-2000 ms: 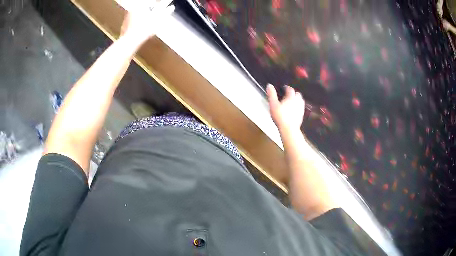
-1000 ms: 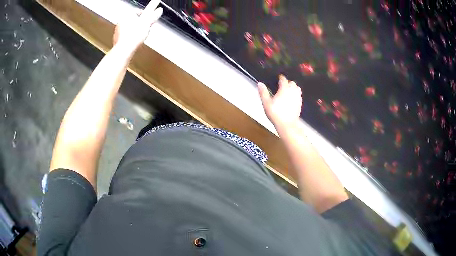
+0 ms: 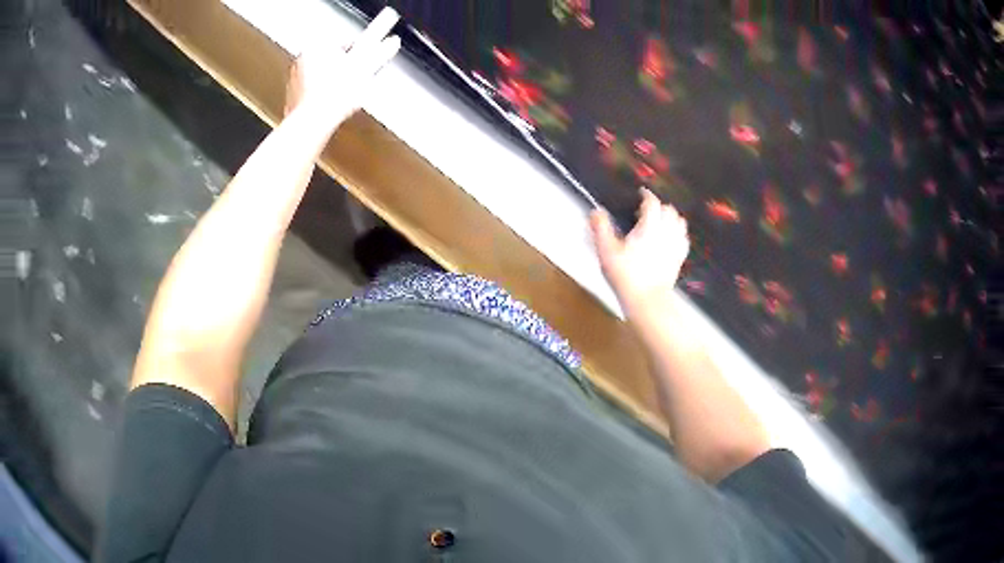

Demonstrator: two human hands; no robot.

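Note:
The black floral fabric ply (image 3: 771,143) with red rose sprays fills the right side of the view. Its pale selvedge (image 3: 517,119) runs diagonally along the near side. The white underlay paper (image 3: 473,159) shows between the cloth and the brown table rim. My left hand (image 3: 336,72) is at the upper left over the paper, fingers stretched towards the cloth edge; whether it touches cloth is unclear. My right hand (image 3: 647,251) is at the cloth edge, thumb and fingers slightly apart, fingertips on or over the black cloth. Whether it pinches the edge cannot be told.
The brown table edge (image 3: 484,231) with a thin yellow line runs diagonally close against my waist. The grey floor (image 3: 99,220) on the left has small pale scraps. A blue thing shows at the bottom left corner.
The view has shifted along the table. The yellow block seen at the lower right a second ago is out of view. Both hands keep nearly the same pose at the cloth edge.

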